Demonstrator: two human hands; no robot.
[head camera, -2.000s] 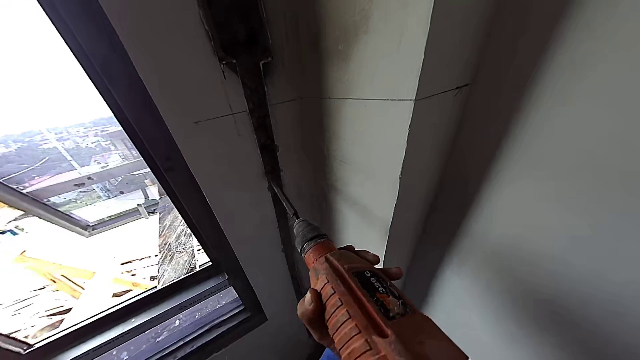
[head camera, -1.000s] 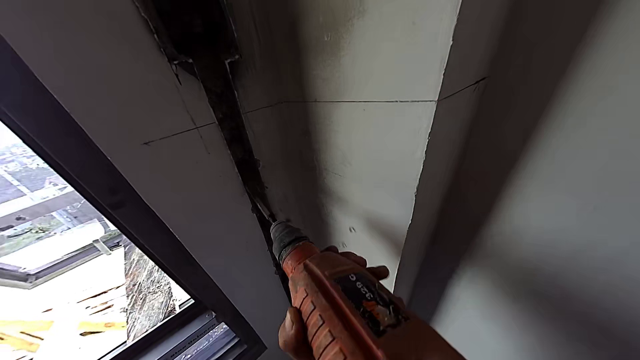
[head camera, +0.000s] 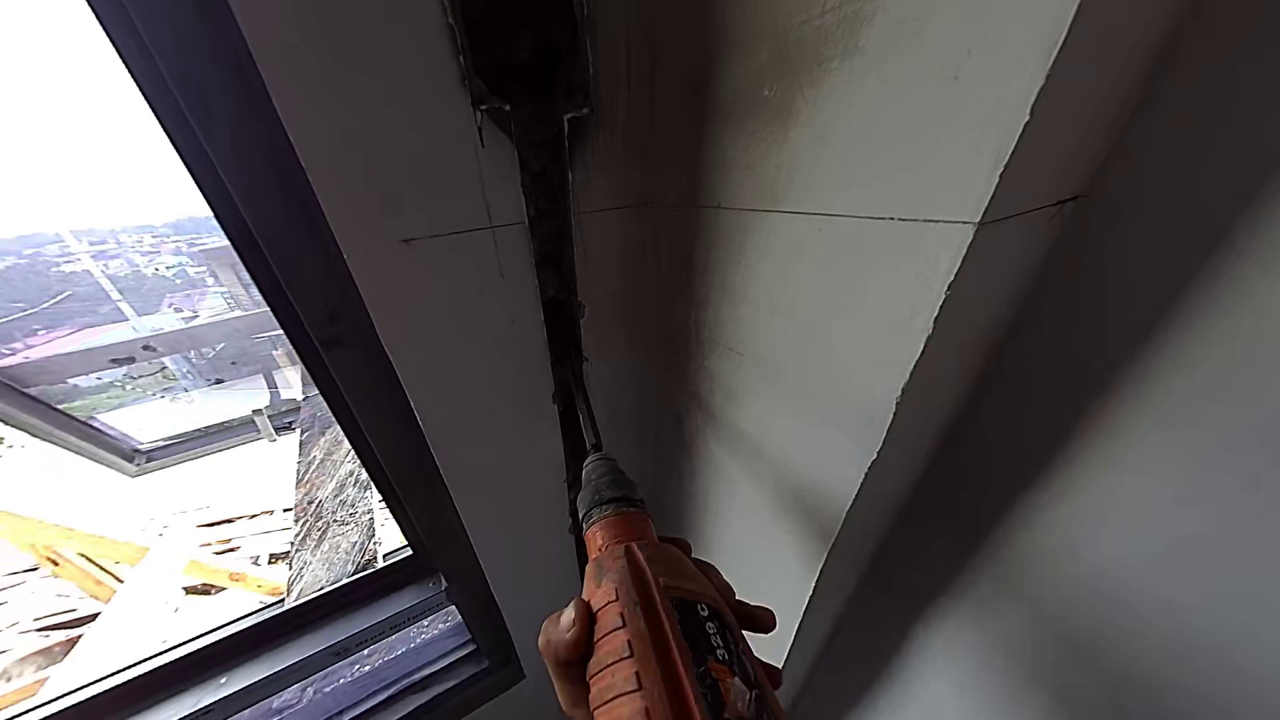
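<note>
My left hand (head camera: 567, 645) grips an orange rotary hammer (head camera: 635, 640) from beneath, its thumb on the left side of the body and its fingers on the right. A metal bit (head camera: 588, 415) runs from the dark chuck (head camera: 607, 482) into a narrow dark chase (head camera: 553, 250) cut in the wall. Whether the bit's tip touches the chase is too dark to tell. Higher up, the chase widens into a broader dark recess (head camera: 530, 60). My right hand is out of view, as is the rear of the tool.
A dark window frame (head camera: 340, 340) borders the wall on the left, with wood planks (head camera: 130, 560) and distant buildings outside. A drawn line (head camera: 800, 212) crosses the grey wall and the chase. To the right, the wall turns at a rough corner edge (head camera: 900, 395).
The view has swung left and back, showing more of the window again. The tool stays at the chase in all frames, with my left hand still around it.
</note>
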